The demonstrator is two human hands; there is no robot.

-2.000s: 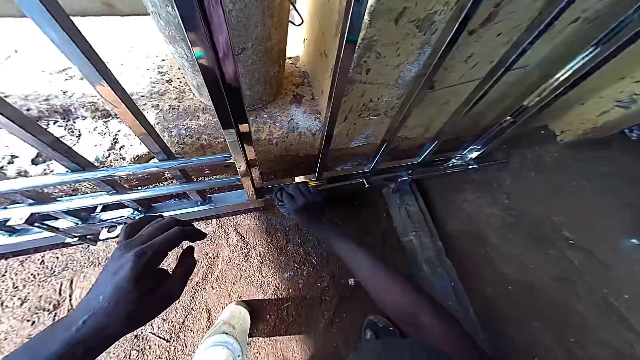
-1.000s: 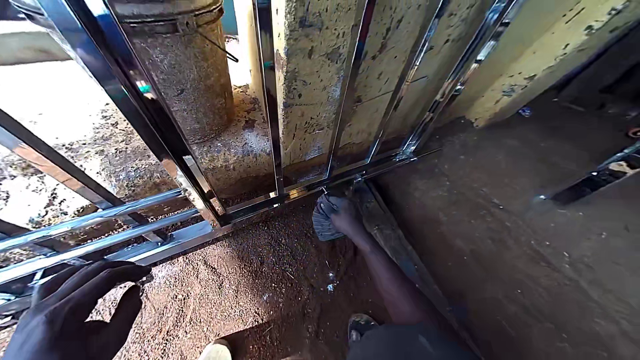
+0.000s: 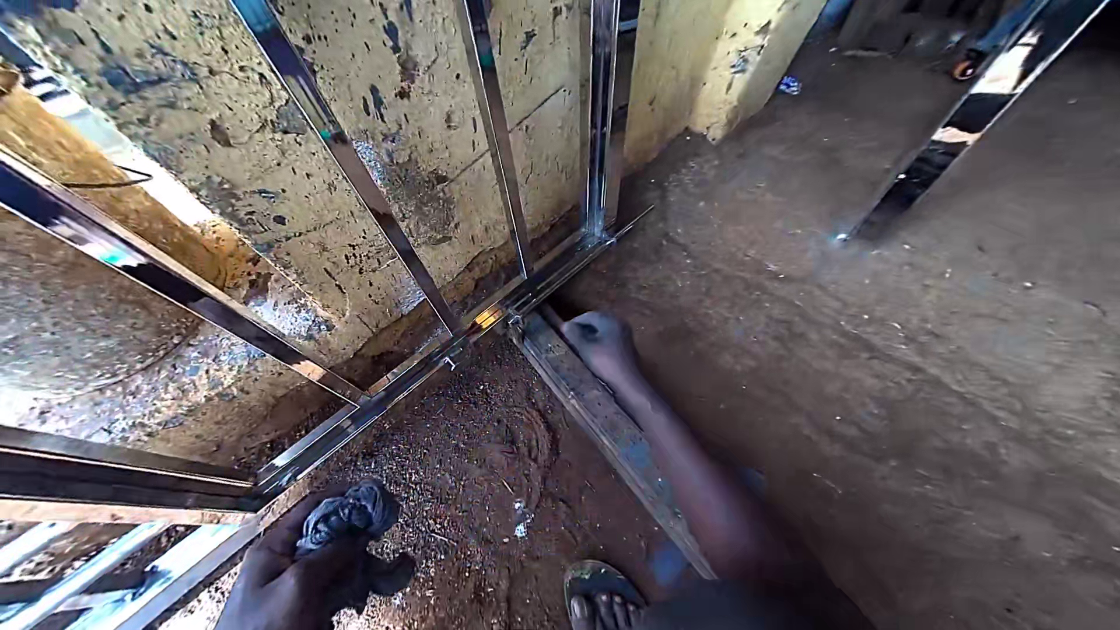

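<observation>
A crumpled dark grey cloth (image 3: 348, 516) is held in my left hand (image 3: 306, 560), low at the left beside the bottom rail (image 3: 394, 402) of a shiny metal frame. My right hand (image 3: 602, 339) is curled beside the far end of a worn wooden plank (image 3: 604, 429), just right of where the plank meets the rail. Whether its fingers grip the plank's edge or anything else is hidden. Upright polished metal bars (image 3: 376, 206) rise from the rail. A small yellow patch (image 3: 486, 318) shows on the rail.
Behind the bars stands a paint-spattered yellowish wall (image 3: 437, 131). Another metal bar (image 3: 962, 122) slants down at the upper right. More metal rails (image 3: 105, 569) lie at the lower left. My sandalled foot (image 3: 604, 586) is on the dirt floor near the plank's lower end.
The grey cloth, under my right hand one second ago, is now in my left hand. My right hand is now beside the plank. The view has shifted right and closer.
</observation>
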